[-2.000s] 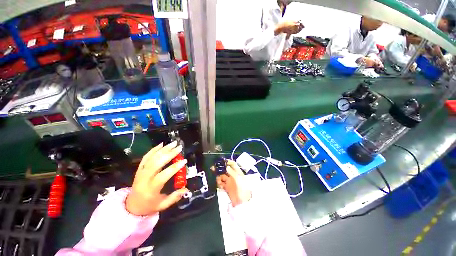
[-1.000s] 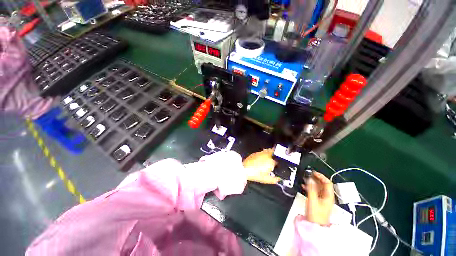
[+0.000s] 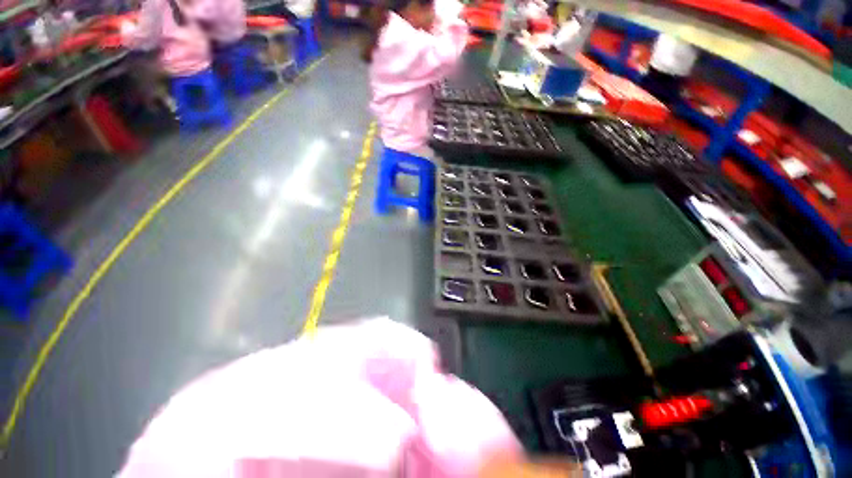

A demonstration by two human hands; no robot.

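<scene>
My left hand (image 3: 528, 465) is blurred and cut off by the bottom edge, beside the white-outlined nest (image 3: 603, 443) of a black fixture; its fingers are hidden. The pink sleeve of that arm fills the bottom middle. My right hand is out of view. The clamp's ribbed red handle (image 3: 674, 411) lies just right of the nest. A dark compartment tray (image 3: 523, 246) holds small black watch bodies, one per pocket, with some pockets empty.
A power supply (image 3: 715, 289) with red readouts and a blue box (image 3: 794, 401) stand at the right. More filled trays (image 3: 495, 128) lie farther up the bench. A person in a pink smock (image 3: 406, 79) is beside a blue stool (image 3: 406, 185). The aisle runs left.
The view has swung left, from the two clamps to the tray and aisle. My right hand and the right clamp have left the picture. My left hand now shows only at the bottom edge.
</scene>
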